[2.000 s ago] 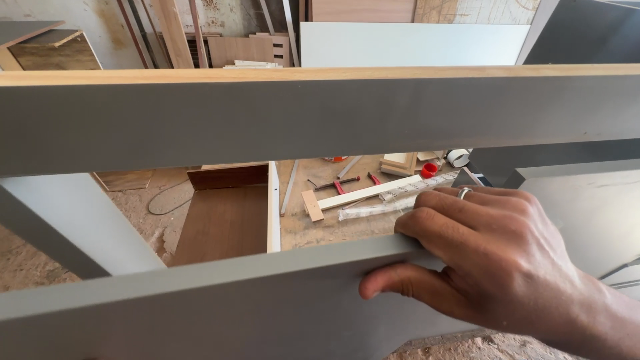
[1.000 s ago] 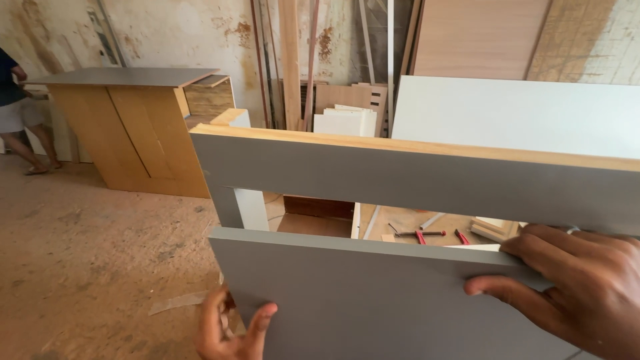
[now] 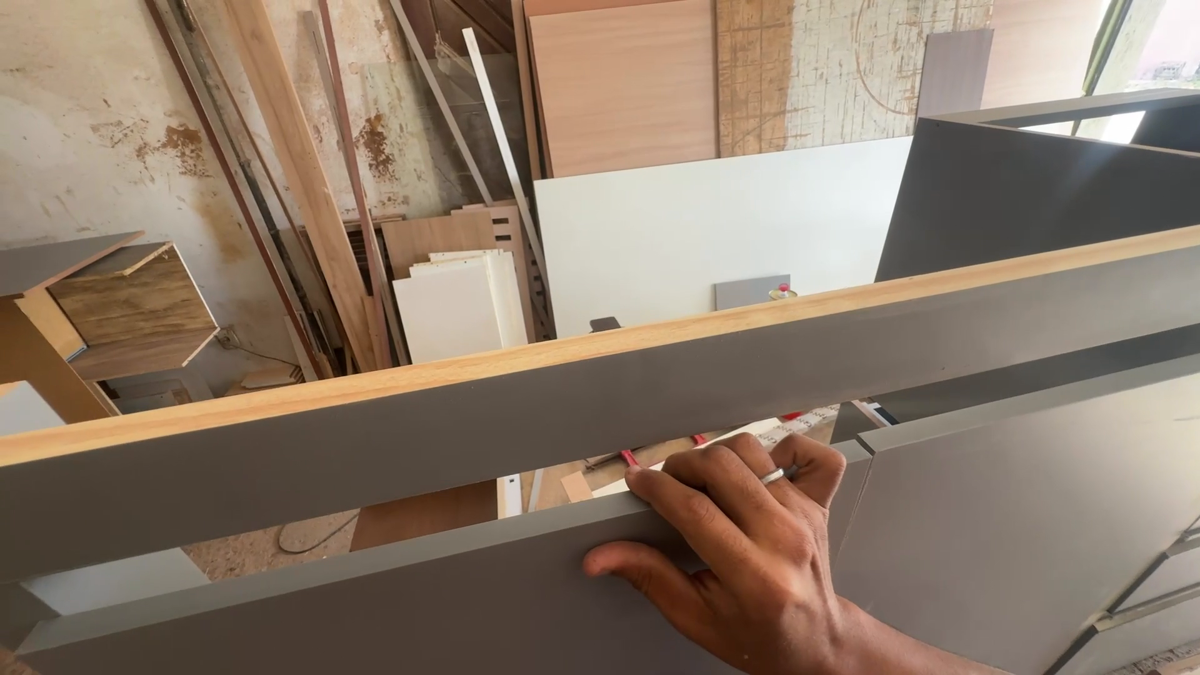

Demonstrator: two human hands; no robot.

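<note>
My right hand (image 3: 750, 553), with a ring on one finger, grips the top edge of a grey front panel (image 3: 394, 600), thumb on the front face and fingers over the edge. Above and behind the panel runs a grey rail (image 3: 525, 403) with a light wood-coloured top edge, and a long gap separates the two. Just right of my hand, a second grey panel (image 3: 1012, 506) stands beside the first with a narrow seam between them. Through the gap, red clamp parts (image 3: 629, 458) show near my fingertips. My left hand is out of view.
Behind the rail stand a large white board (image 3: 712, 234), stacked white offcuts (image 3: 450, 314) and long wood strips (image 3: 291, 169) against a stained wall. A dark cabinet carcass (image 3: 1022, 202) is at the right, an open-ended wooden cabinet (image 3: 141, 300) at the left.
My left hand, at the panel's left end one second ago, has gone out of view. My right hand still holds the panel's top edge. The view has swung right.
</note>
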